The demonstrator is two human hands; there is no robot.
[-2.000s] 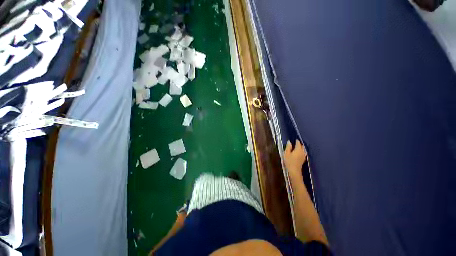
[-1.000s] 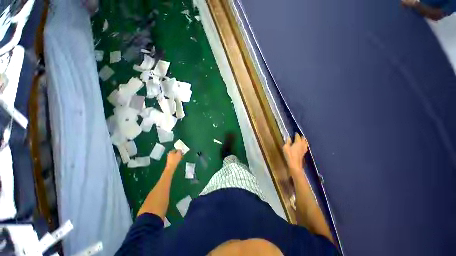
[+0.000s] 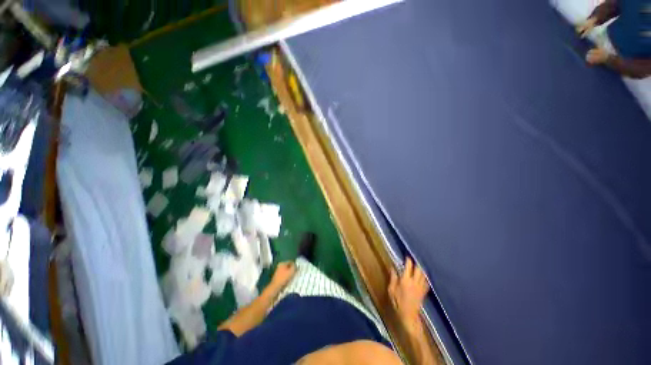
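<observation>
The dark navy fabric [image 3: 492,164] covers the table to my right, with a whitish edge line along its near side. My right hand [image 3: 409,285] lies at that near edge, fingers spread on the cloth edge; whether it pinches the cloth is unclear. My left hand [image 3: 284,272] hangs low over the floor beside my leg, small and blurred, and nothing shows in it.
A long white rail [image 3: 300,28] crosses the table's far end, with a blue clamp [image 3: 265,58] and a yellow tool [image 3: 294,84] near it. Paper scraps [image 3: 221,264] litter the green floor. Light blue cloth [image 3: 107,228] hangs at left. Another person's hands [image 3: 597,55] are across the table.
I have moved forward along the table, and the far end with the white rail has come into view. My left hand has drawn in towards my leg. More of the other person shows.
</observation>
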